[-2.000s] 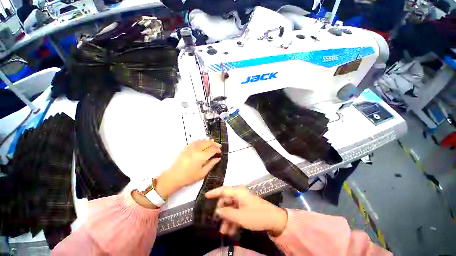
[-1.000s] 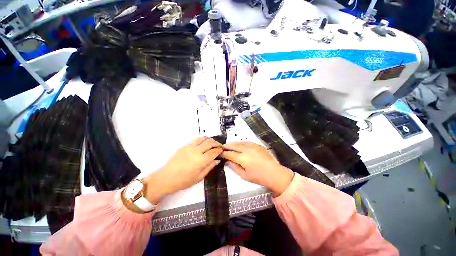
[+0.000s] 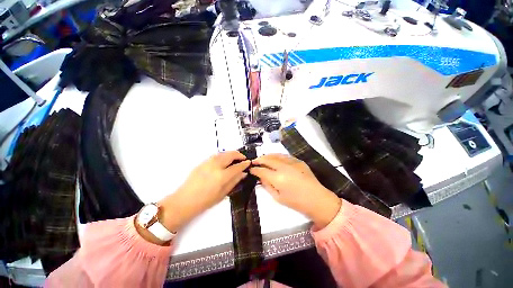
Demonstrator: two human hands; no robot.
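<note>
A dark plaid strip (image 3: 246,222) lies lengthwise under the presser foot (image 3: 251,136) and hangs over the table's front edge. My left hand (image 3: 216,179) and my right hand (image 3: 287,179) pinch the strip from both sides, fingertips nearly touching, just in front of the foot. The fingertips cover part of the strip. The needle is too small to make out. A second plaid strip (image 3: 332,169) lies slantwise to the right of my right hand, not held.
The white sewing machine head (image 3: 382,73) stands over the table. A fanned plaid stack (image 3: 377,152) lies under its arm. At left are a curved pile of strips (image 3: 104,157), a far-left stack (image 3: 42,180) and a bunched bundle (image 3: 169,53). A control panel (image 3: 471,138) is at right.
My right hand has moved up from the strip's lower part to beside my left hand at the foot. The strip now lies straighter. The camera view has shifted closer to the machine.
</note>
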